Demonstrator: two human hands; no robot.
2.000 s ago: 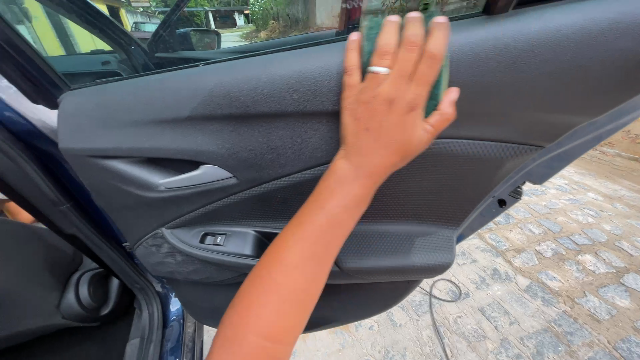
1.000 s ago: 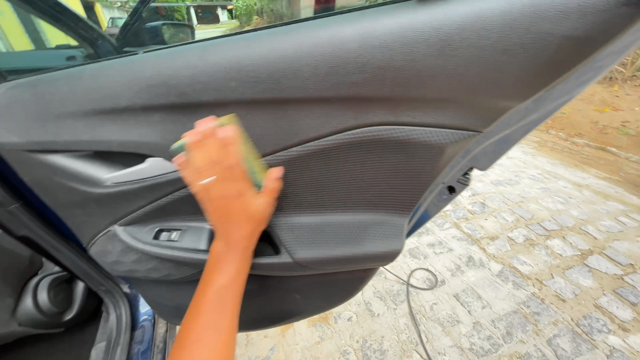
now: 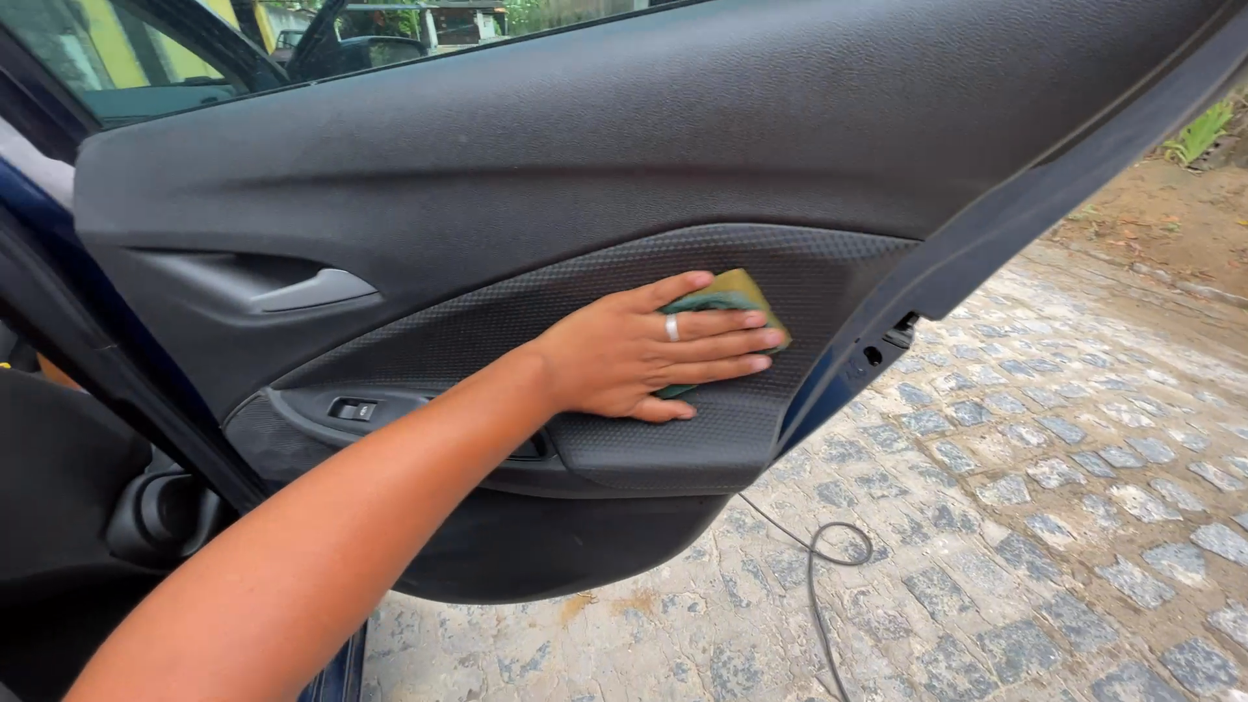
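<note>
My left hand (image 3: pixel 673 346), with a ring on one finger, presses a green and yellow sponge (image 3: pixel 743 292) flat against the textured insert of a car's door panel (image 3: pixel 604 146). The fingers lie over the sponge and point right, with the thumb below them on the panel. Left of the hand are the grey inner door handle (image 3: pixel 317 291) and, lower, the window switch (image 3: pixel 353 409). My forearm crosses the armrest and hides part of it. My right hand is out of view.
The open door has a latch (image 3: pixel 882 341) at its right edge. Below, a dark cable (image 3: pixel 817 595) loops over stone paving (image 3: pixel 975 546). Window glass (image 3: pixel 175 58) is at the upper left, and a dark seat (image 3: pixel 58 448) is inside the car.
My left hand went with the sponge from the panel's top edge down to near the handle, then right across the textured insert. The view has shifted somewhat.
</note>
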